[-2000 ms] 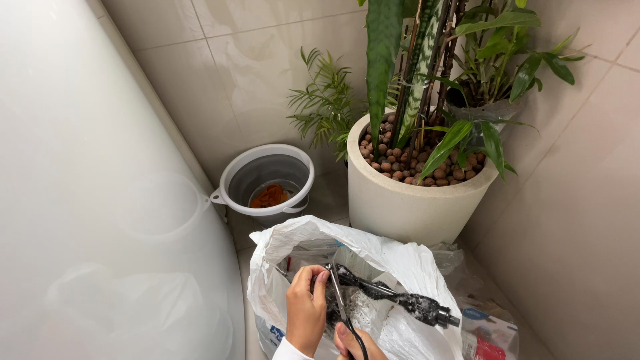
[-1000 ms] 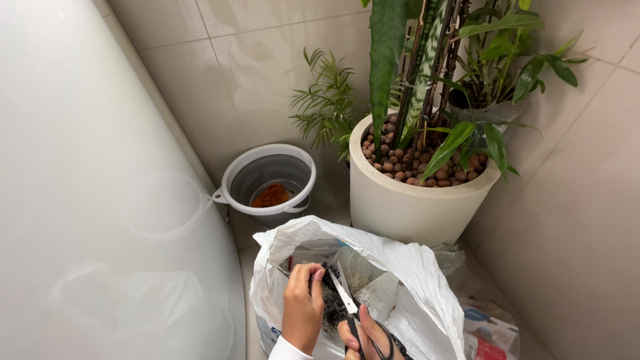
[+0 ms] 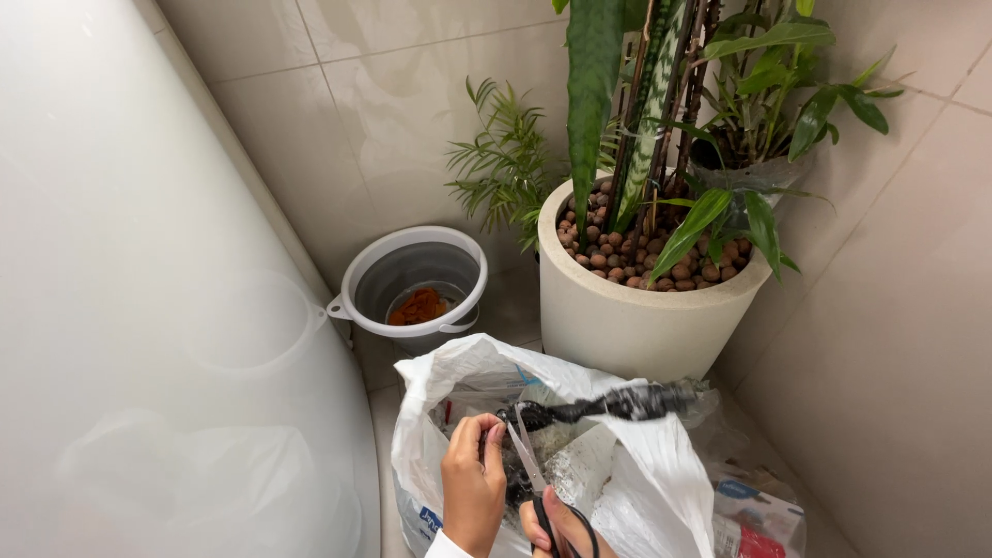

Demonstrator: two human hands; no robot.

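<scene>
My left hand [image 3: 474, 477] pinches the near end of a long black piece [image 3: 635, 403] that has whitish fluff on it and looks blurred. The piece stretches to the right over the rim of a white plastic bag [image 3: 659, 473]. In my right hand [image 3: 562, 527] is a pair of scissors [image 3: 535, 473] with black handles, its blades parted beside my left fingertips and the black piece. Below both hands, inside the bag, lie grey fluff and crumpled clear plastic. What exactly the black piece is, I cannot tell.
A grey collapsible bucket [image 3: 415, 283] with orange scraps stands behind the bag. Right of it is a large cream planter [image 3: 643, 325] with clay pebbles and tall plants. Plastic packaging [image 3: 756, 519] lies right of the bag. A glossy white surface [image 3: 170, 310] fills the left side.
The scissor blades look closer together one second ago and are parted now. The black piece, low in the bag then, now extends to the right over the bag's rim.
</scene>
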